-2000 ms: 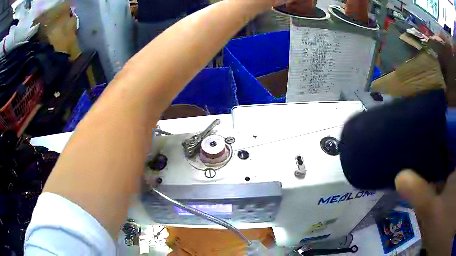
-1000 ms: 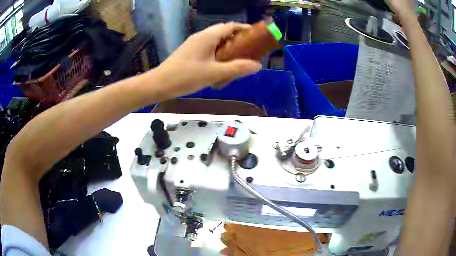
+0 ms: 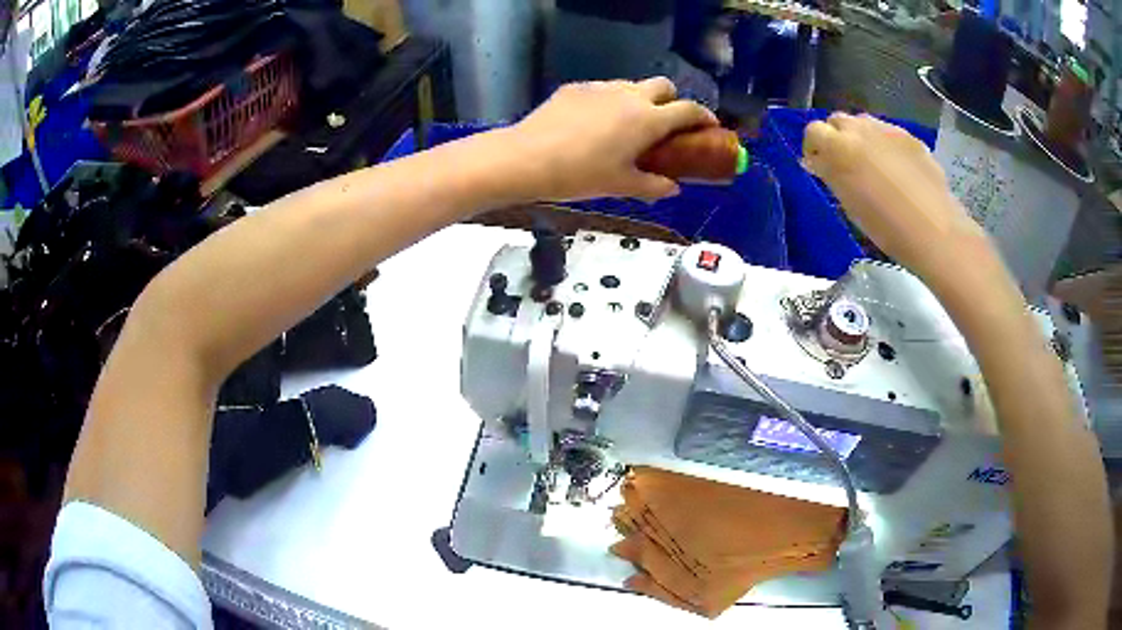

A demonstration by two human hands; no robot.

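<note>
My left hand (image 3: 603, 138) holds a brown thread cone (image 3: 693, 155) on its side, green end to the right, above the back of the sewing machine. My right hand (image 3: 876, 179) is raised to its right, fingers curled together; whether they pinch a thread cannot be seen. The white machine head (image 3: 517, 357) stands below both hands. A dark thread cone (image 3: 979, 64) stands upright on the thread stand, with a brown cone (image 3: 1070, 101) beside it. A stack of brown fabric pieces (image 3: 726, 529) lies right of the needle area.
Dark zipped pieces (image 3: 289, 425) lie heaped on the table at left. A bendable lamp (image 3: 711, 277) rises from the machine. Blue bins (image 3: 800, 197) stand behind it. A red basket (image 3: 215, 117) of dark material is at back left. A black tool (image 3: 929, 597) lies at the front right.
The dark cone, earlier in my right hand, is now on the stand. My right hand has come down from the stand towards the brown cone in my left hand. The view has shifted left.
</note>
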